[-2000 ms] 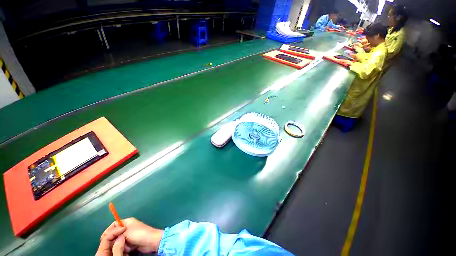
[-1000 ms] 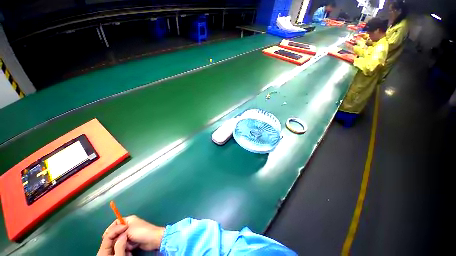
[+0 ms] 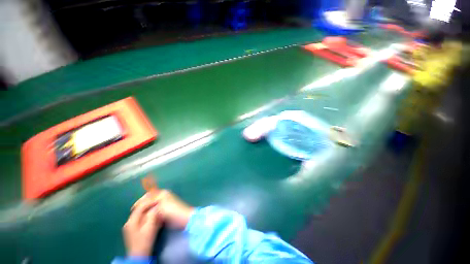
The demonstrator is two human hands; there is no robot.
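Note:
The whole frame is blurred. My right hand (image 3: 174, 208) comes in from the right in a light blue sleeve and is closed around an orange stick (image 3: 149, 184), whose upper end points up. My left hand (image 3: 139, 228) is against the right hand's fingers at bottom centre-left; whether it also grips the stick is hidden. To the upper left, apart from both hands, an open tablet (image 3: 98, 135) lies on a red-orange pad (image 3: 38, 172). Its pale battery and dark board end show.
A light blue fan (image 3: 298, 138) stands right of centre, with a pinkish-grey oblong (image 3: 255, 129) to its left and a tape roll (image 3: 342, 136) to its right. Farther along the green line lie more red-orange pads (image 3: 335, 51). A person in yellow (image 3: 430, 72) is at the upper right.
The view has swung and blurred, so the hands, fan and pad sit higher and farther right. The pad is a little farther from the fan. More of my left hand shows. The stick is still held.

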